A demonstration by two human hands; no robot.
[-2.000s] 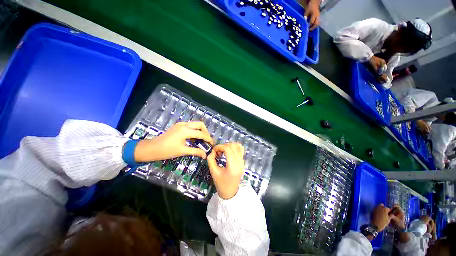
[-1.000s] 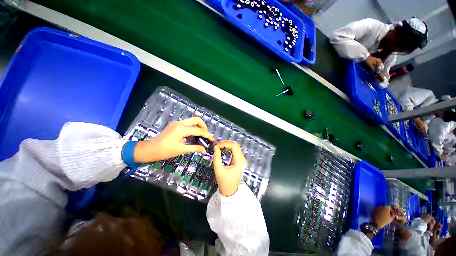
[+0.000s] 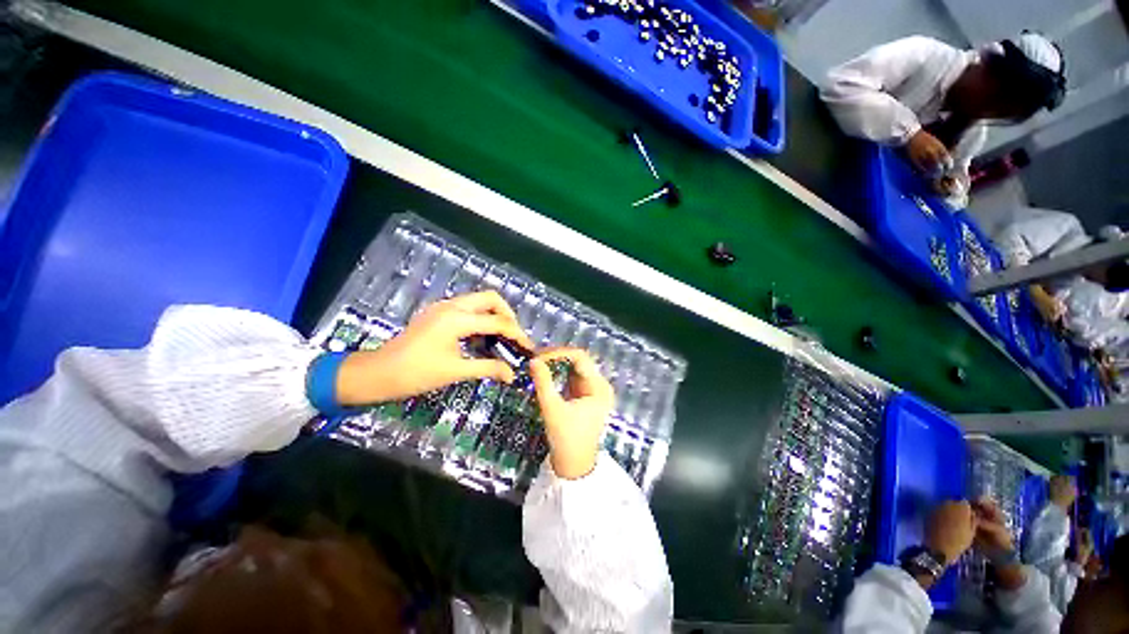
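My left hand [image 3: 433, 357], with a blue band on its wrist, pinches a small glossy black housing [image 3: 508, 357] between thumb and fingers. My right hand [image 3: 572, 403] touches the housing's right end with its fingertips. Fingers hide part of it, and whether a board is inside cannot be told. Both hands are above a clear ribbed blister tray [image 3: 619, 353]. Narrow green circuit boards [image 3: 443, 427] lie in the tray's nearer rows; slots at its far side show no boards.
A shallow blue bin [image 3: 186, 198] is at left. Beyond a pale rail, the green belt [image 3: 433, 112] carries scattered black parts [image 3: 722, 254]. A second board-filled tray [image 3: 811, 483] and blue bin [image 3: 916, 477] are at right. Co-workers in white sit across and at right.
The black parts on the belt have moved left and up in the picture. My hands stay over the tray with the housing, with only small finger shifts. The right neighbour's hands have moved slightly.
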